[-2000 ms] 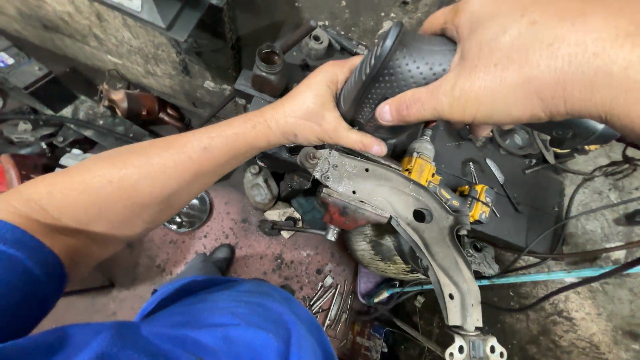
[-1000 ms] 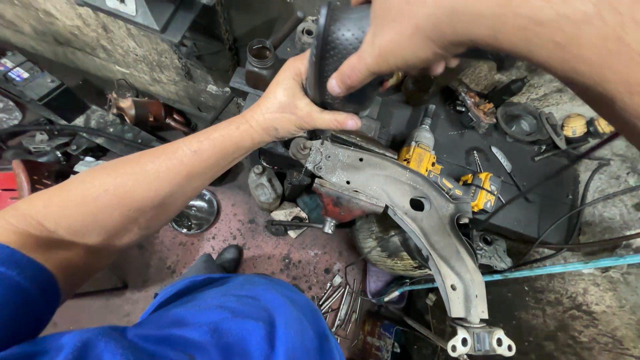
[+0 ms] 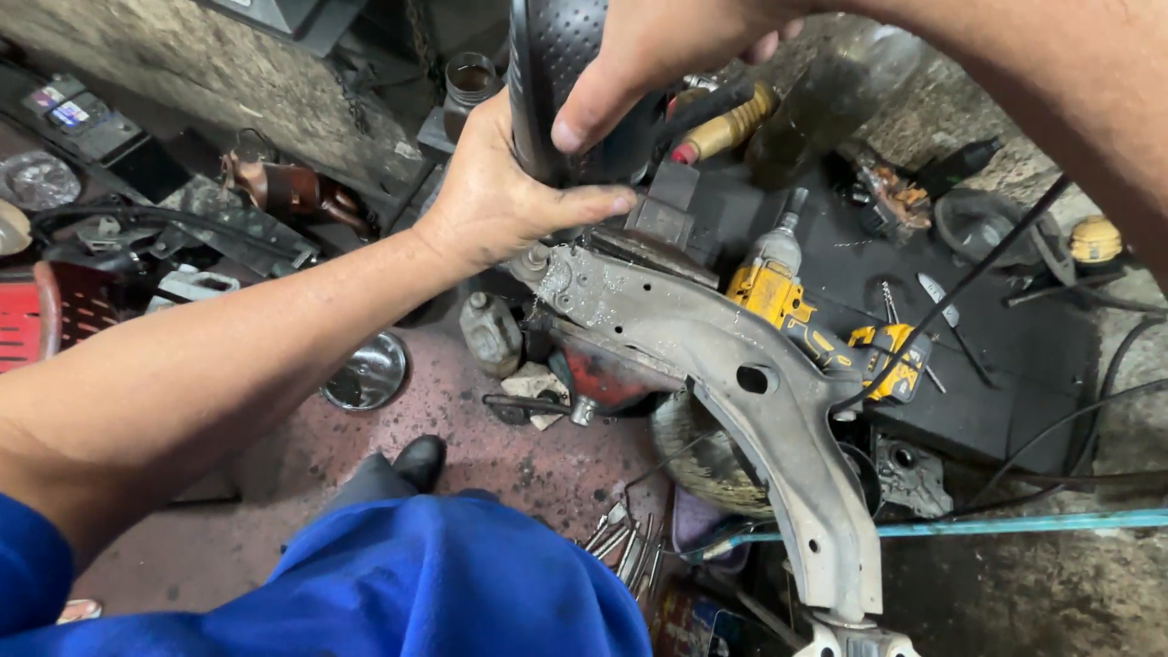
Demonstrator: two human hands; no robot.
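Note:
My left hand (image 3: 497, 196) grips the lower edge of a black object with a dimpled surface (image 3: 557, 46) at the top centre. My right hand (image 3: 662, 68) is closed over its right side, thumb pressed on the dimples. The object's top is cut off by the frame. Just below my left hand lies the bushing end of a grey metal suspension control arm (image 3: 693, 328), wet or speckled there. The arm curves down to the lower right, beside the jaws (image 3: 671, 205) of a bench vise with a red body (image 3: 598, 370). Whether the object touches the arm is hidden.
A yellow cordless impact wrench (image 3: 766, 287) and a drill bit (image 3: 888, 301) lie on the dark bench (image 3: 1022, 401) at right, near black cables. A jar of dark liquid (image 3: 470, 82) stands behind my left hand. A car battery (image 3: 87, 119), metal parts and a round dish (image 3: 365, 370) are at left.
Both hands and the dimpled object have shifted up and away relative to the control arm, and the object has turned more upright. My right forearm has swung towards the upper right. The grip remains.

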